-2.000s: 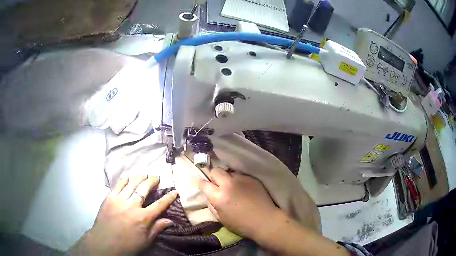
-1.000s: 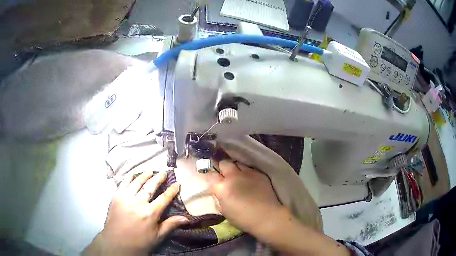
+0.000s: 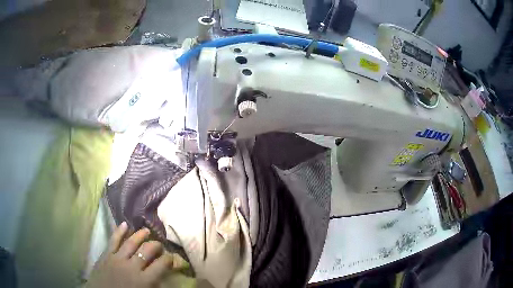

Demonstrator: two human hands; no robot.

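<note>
The beige fabric point(image 3: 211, 225) lies bunched in folds in front of the needle area of the JUKI machine point(image 3: 315, 104). Dark mesh fabric point(image 3: 140, 188) lies left of it, under the lamp's glare, and more dark ribbed fabric point(image 3: 281, 208) hangs in folds to its right. Yellow-green fabric point(image 3: 67, 191) spreads at the left. The presser foot area point(image 3: 194, 160) is partly covered by cloth. My left hand point(image 3: 138, 259) lies at the bottom left on the dark mesh, fingers apart, beside a bit of yellow-green cloth. My right hand is not in view.
The lit lamp head point(image 3: 135, 101) stands left of the needle over grey-taupe fabric point(image 3: 79, 84). A control panel point(image 3: 413, 56) is at the right rear. Red-handled snips point(image 3: 454, 197) lie in a tray at the right. A brown sheet point(image 3: 73, 22) lies at the far left.
My right hand has left the picture. My left hand has moved down and away from the needle. The cloth is rearranged: more dark mesh shows, and yellow-green fabric now spreads at the left.
</note>
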